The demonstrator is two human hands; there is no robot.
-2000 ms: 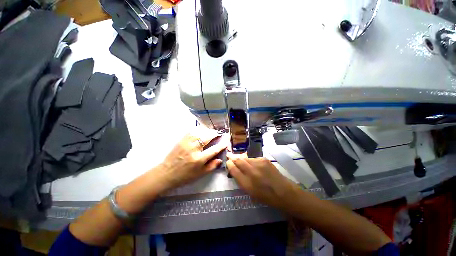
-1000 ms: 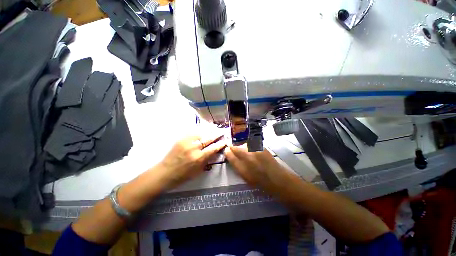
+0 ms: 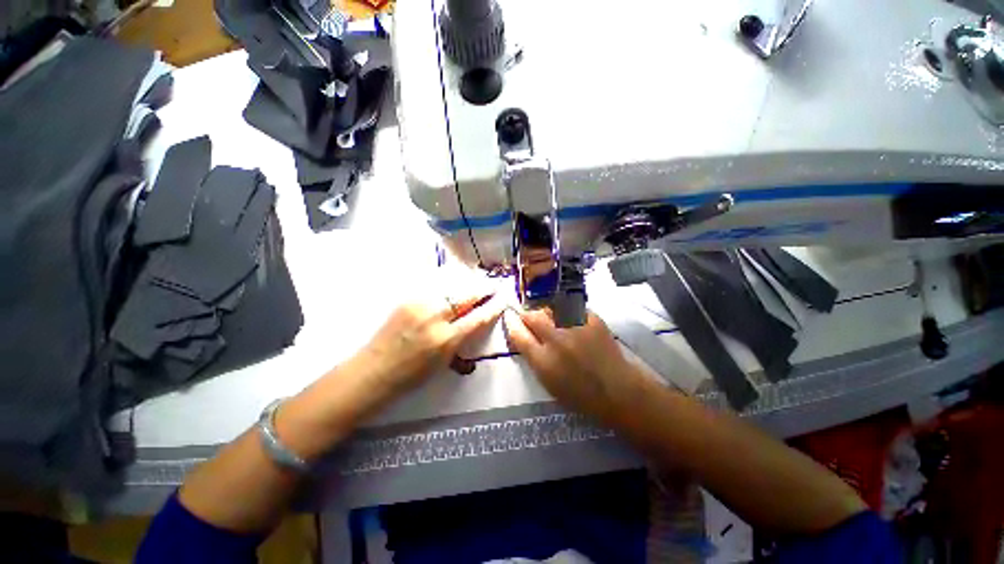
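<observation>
My left hand (image 3: 424,336) lies on the bed just left of the needle area, fingertips pointing at the needle. My right hand (image 3: 567,353) is against it from the right, below the metal guard (image 3: 535,237). The fingertips of both hands meet at the needle area. Any cloth between them is hidden by fingers and glare, so I cannot tell what they hold. The white machine head (image 3: 683,121) with a blue stripe stands over them. A stack of small dark grey cut pieces (image 3: 198,270) lies to the left.
Thick dark grey panels (image 3: 55,220) are piled at far left. A tangled dark heap (image 3: 330,99) lies behind the small stack. Dark narrow strips (image 3: 710,320) and a pale strip (image 3: 661,353) lie right of my right hand. Red baskets (image 3: 859,452) are below right.
Both hands have come closer to the needle area since two seconds ago. The dark piece seen between the fingers then is no longer visible. The view has shifted slightly.
</observation>
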